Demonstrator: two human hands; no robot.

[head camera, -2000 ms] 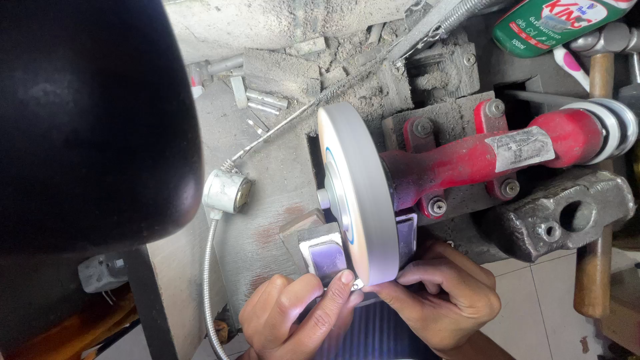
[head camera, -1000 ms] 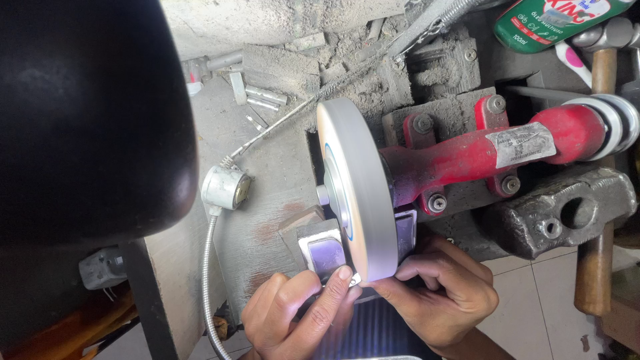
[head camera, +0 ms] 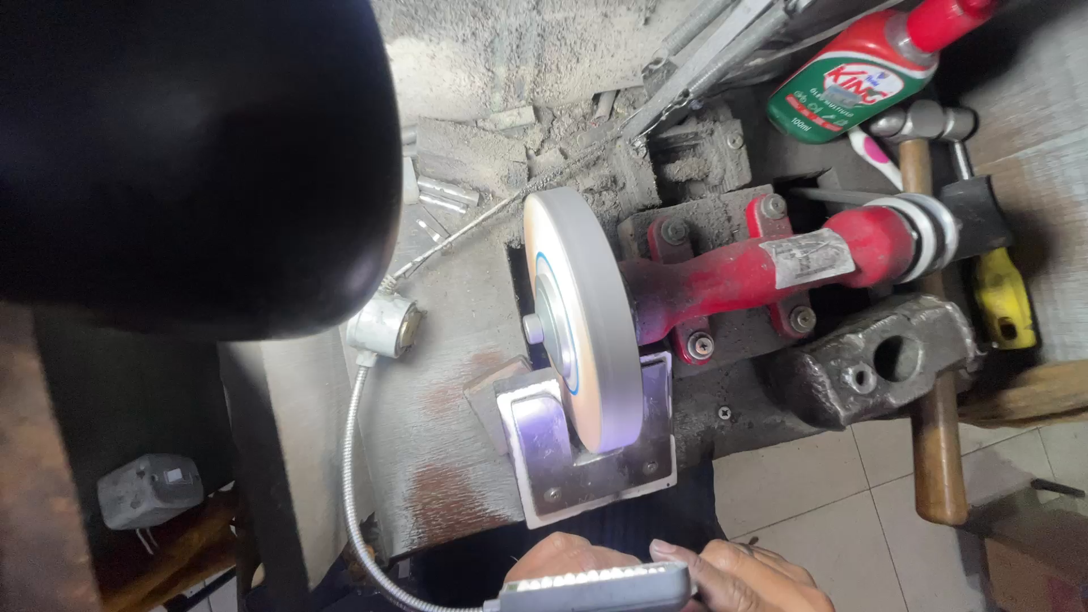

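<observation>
A bench-mounted grinding wheel with a blue ring on its side face stands beside a red shaft housing. Around its lower edge sits a notched metal work rest. Below the rest are my left hand and my right hand, apart from the wheel. A grey LED lamp head on a flexible metal neck overlaps both hands. It hides most of my left hand and the right fingertips, so whether either holds anything cannot be seen. My right thumb shows by the lamp's edge.
A large dark rounded object blocks the upper left. At the right lie a steel hammer head, a ball-peen hammer, a green and red bottle and a yellow-handled tool. Grey grinding dust coats the back.
Both hands have moved down from the wheel's lower edge, where a small pale piece was between the fingers. The whole work rest now shows, and the LED lamp head has come into view.
</observation>
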